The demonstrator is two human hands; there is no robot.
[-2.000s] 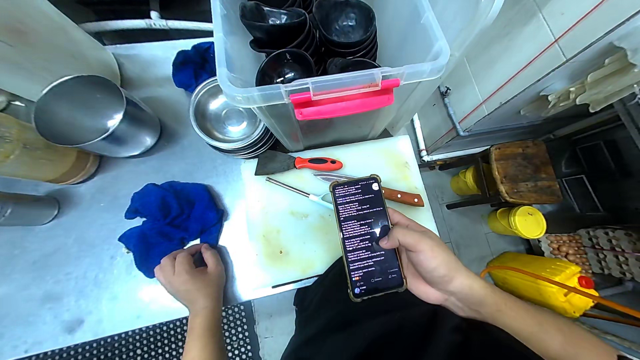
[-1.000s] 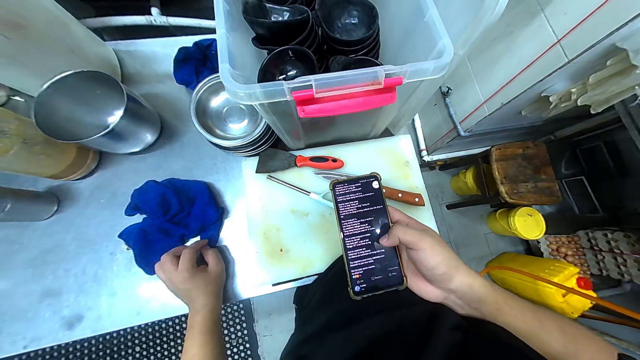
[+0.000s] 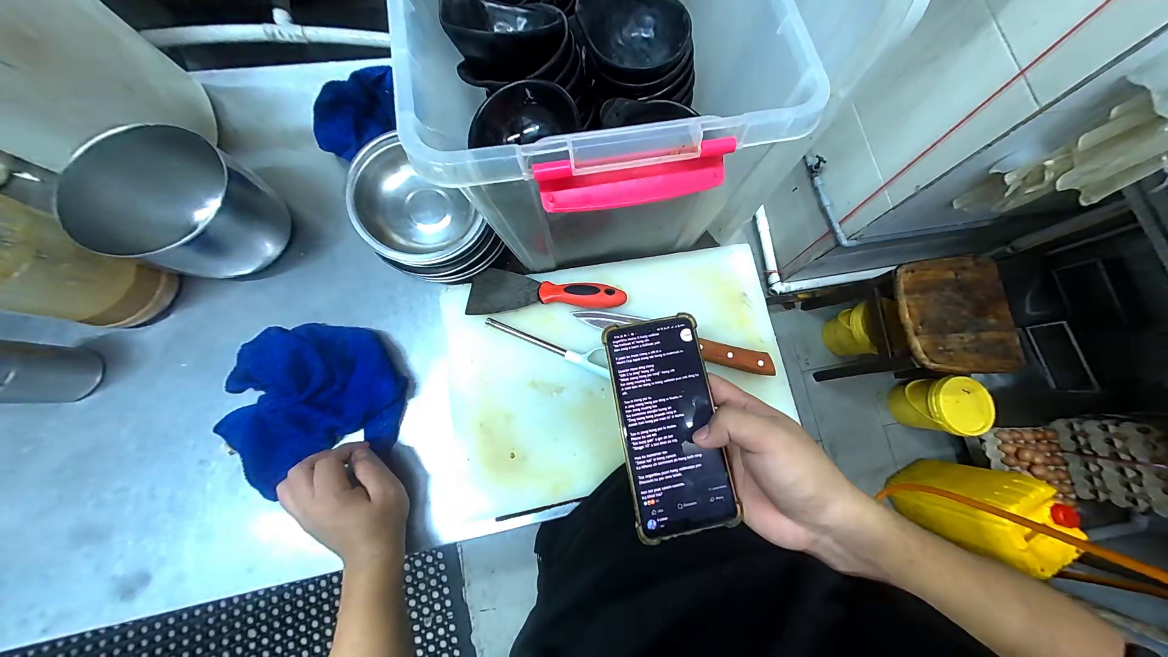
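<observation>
In my right hand is a smartphone with a dark screen bearing writing; my thumb rests on the screen's edge. My left hand lies with curled fingers at the lower edge of a crumpled blue cloth on the steel counter; whether it grips the cloth is unclear. Left of the phone is a white cutting board. On it lie a scraper with a red handle, a knife with a wooden handle, partly behind the phone, and a thin metal rod with a white handle.
A clear plastic bin of black bowls stands behind the board, beside stacked steel bowls. A steel pot and another blue cloth are at left. On the floor at right are a wooden stool, yellow containers and egg trays.
</observation>
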